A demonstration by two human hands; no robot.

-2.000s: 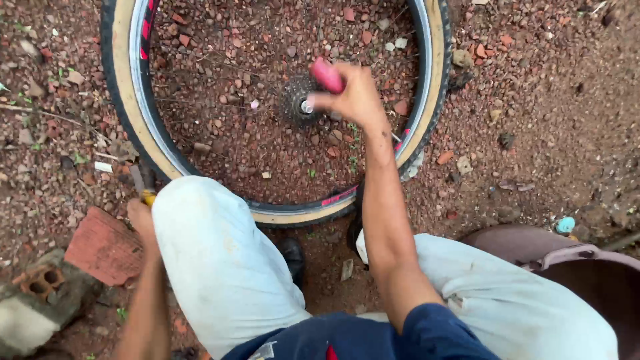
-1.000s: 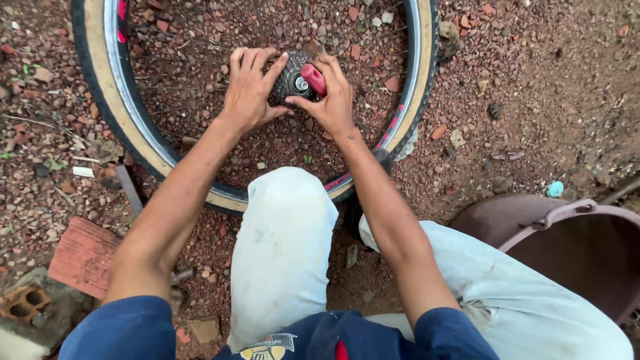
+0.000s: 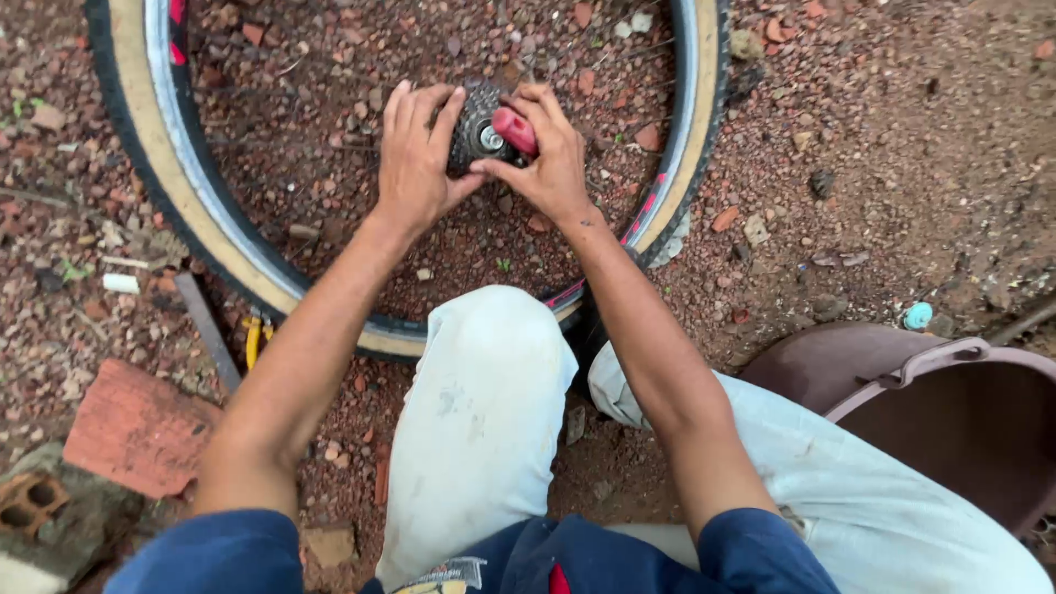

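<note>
A bicycle wheel [image 3: 239, 239] with a tan-walled tyre lies flat on the ground in front of my knees. At its hub is a dark rear cassette [image 3: 474, 124] with a silvery centre. My left hand [image 3: 417, 157] rests against the cassette's left side, fingers pointing up and thumb at its lower edge. On the other side, my right hand [image 3: 549, 148] holds a small red object [image 3: 514, 130], which looks like a handle or a bottle, over the cassette's right part. The right thumb reaches the cassette's lower edge. My right palm and fingers hide part of the red object.
A dark flat metal bar [image 3: 206, 330] and a yellow-handled tool [image 3: 253, 338] lie left of my knee. Nearby are a broken red brick [image 3: 144, 429] and a hollow brick piece [image 3: 31, 502]. A brown plastic bucket [image 3: 813, 363] lies tipped at the right. Gravel covers the ground [image 3: 825, 148].
Two seconds ago my left hand was low at the left by a yellow-handled tool; it is now at the cassette. My right hand has stayed near the hub with the red object.
</note>
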